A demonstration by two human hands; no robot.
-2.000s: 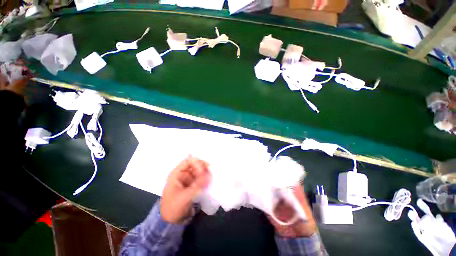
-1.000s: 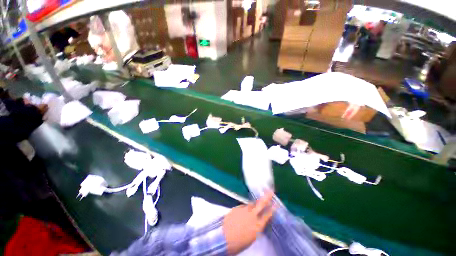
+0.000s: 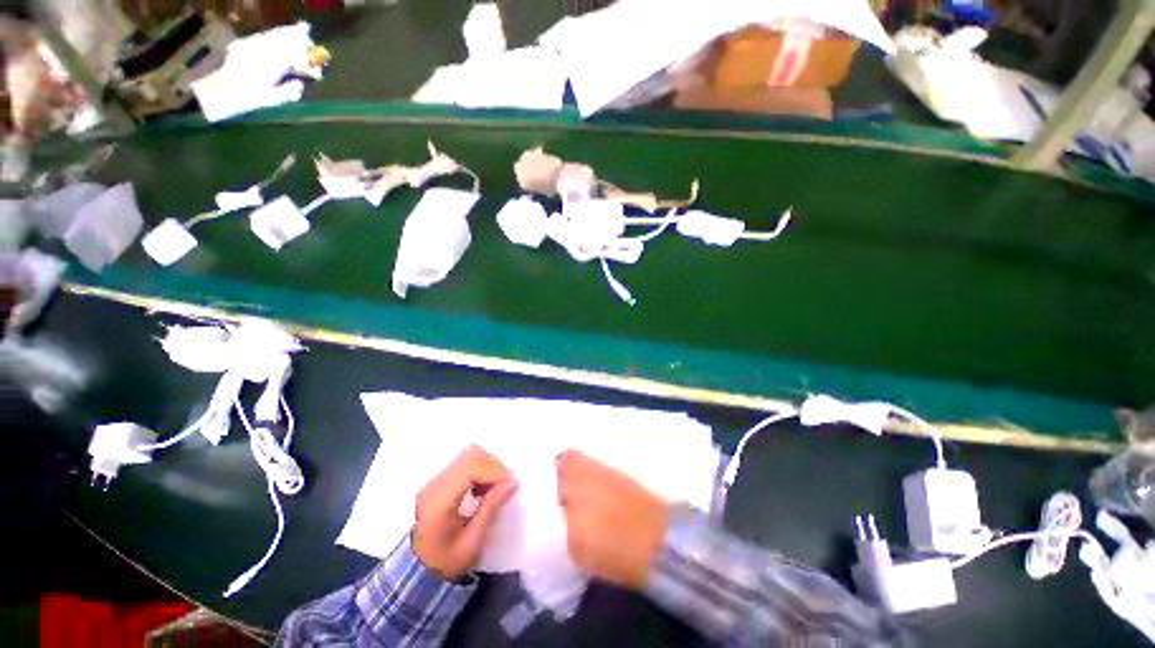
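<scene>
A stack of white sheets or bags (image 3: pixel 393 475) lies on the dark bench in front of me. My left hand (image 3: pixel 462 513) is over its left part, fingers curled, with a bit of white between them. My right hand (image 3: pixel 608 519) is closed at the middle of the stack, slightly blurred. Between the hands is a thin white bag or sheet (image 3: pixel 547 576), its crumpled lower end past the stack's near edge. Both hands seem to pinch it; white on white hides its outline. A wrapped white packet (image 3: pixel 435 241) lies on the green belt.
Bare adapters with cords lie right of the stack (image 3: pixel 944 510), beside a white glove (image 3: pixel 1127 576) and clear plastic (image 3: pixel 1125 484). Tangled adapters (image 3: pixel 234 355) lie left. The belt (image 3: pixel 912 298) carries more adapters and white bags. A pale raised edge (image 3: pixel 507 361) separates bench and belt.
The white packet that was between my hands, then held over the belt, now lies on the belt. My right hand has come back to the stack beside my left. The view has tilted down again.
</scene>
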